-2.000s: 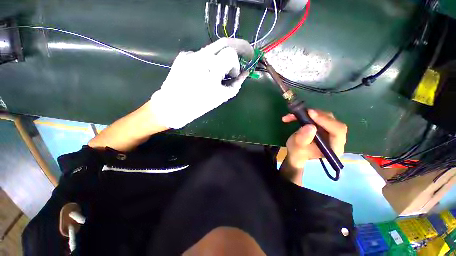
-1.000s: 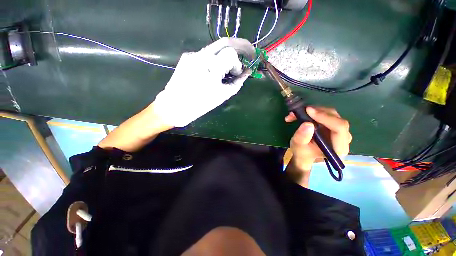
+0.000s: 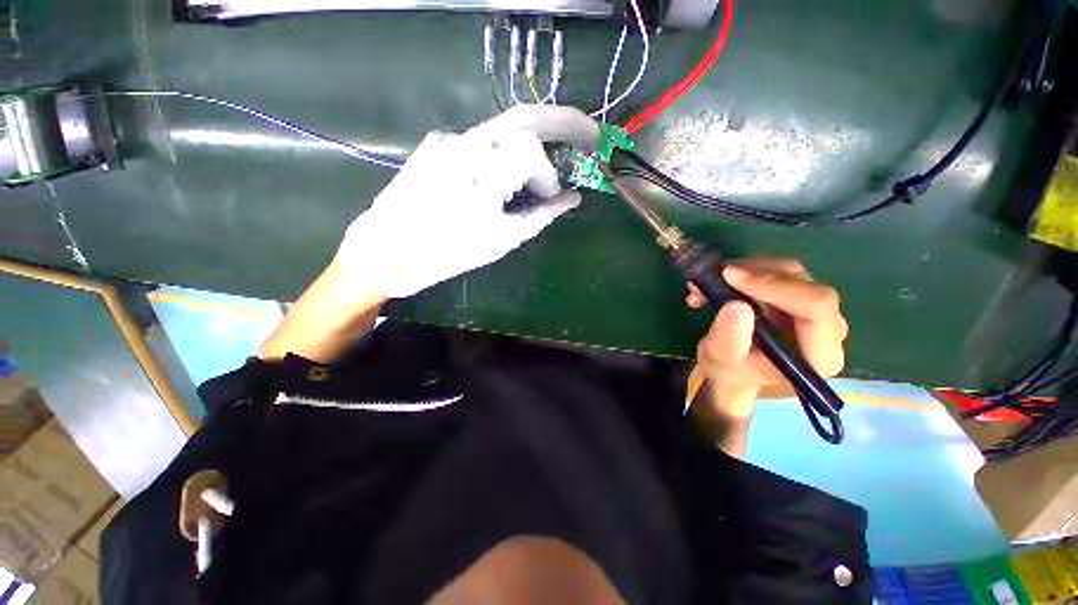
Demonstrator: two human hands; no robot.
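Observation:
My left hand [image 3: 455, 207], in a white knit glove, pinches a small green circuit board [image 3: 601, 177] above the dark-green bench. The solder wire [image 3: 284, 121] runs from the left into the gloved hand. My bare right hand [image 3: 774, 325] holds the soldering iron [image 3: 709, 272] by its black handle. The iron's tip is at the board's lower right edge; exact contact is hard to tell. Red lead wires [image 3: 695, 77], thin white wires and a black power cable [image 3: 804, 220] run to the board. The tubular unit [image 3: 402, 7] lies at the top edge, partly cut off.
The silver solder reel [image 3: 41, 132] sits in a dark holder at the left. A dark box with a yellow label [image 3: 1056, 213] stands at the right edge. Black cables [image 3: 1040, 384] hang at the lower right over a red bin [image 3: 999, 405]. Pale terminals [image 3: 524, 53] lie near the unit.
The whole view has shifted, so bench items sit farther right. More of the board's face shows. The iron's tip has moved slightly down along the board. Both hands keep their holds.

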